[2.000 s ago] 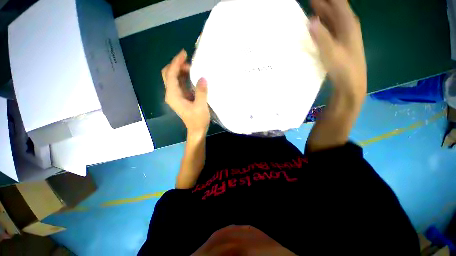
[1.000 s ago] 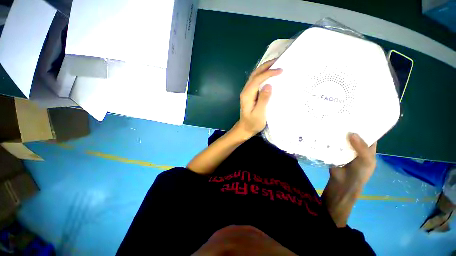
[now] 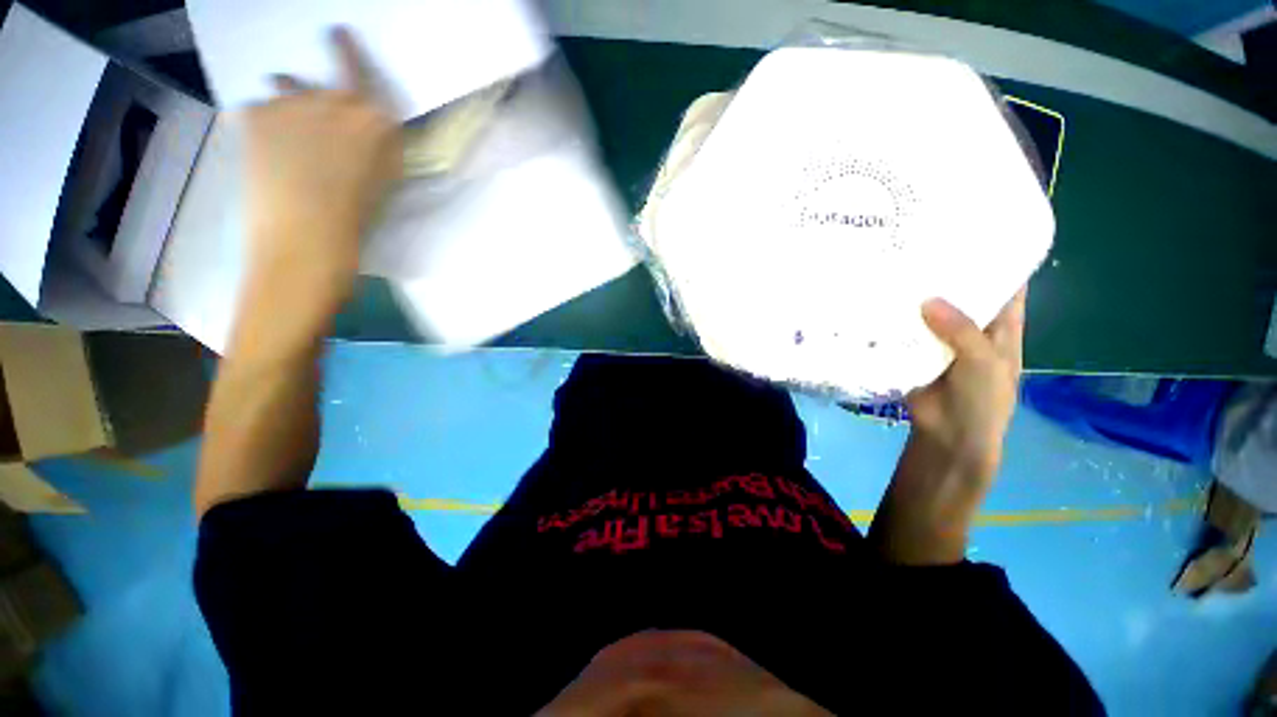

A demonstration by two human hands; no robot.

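Observation:
A flat white many-sided unit [image 3: 854, 266] in a clear plastic bag is tilted face up over the bench edge. It shows a ring of dots and grey print. My right hand [image 3: 969, 371] grips its lower right edge, thumb on the face, fingers hidden beneath. A white carton [image 3: 518, 210] at the left stands open and tilted, blurred, with something cream-coloured inside. My left hand [image 3: 319, 140] is at its flap, fingers over the white panel, also blurred.
Another open white carton [image 3: 70, 182] with a dark thing inside is at the far left. A cream edge [image 3: 686, 140] and a yellow-rimmed phone [image 3: 1039, 140] show behind the unit on the green bench [image 3: 1162, 266]. A brown carton [image 3: 56, 392] is below left.
My left hand has let go of the unit and moved left to the white carton, which now is open and tilted. My right hand still holds the unit, now a little further left in view.

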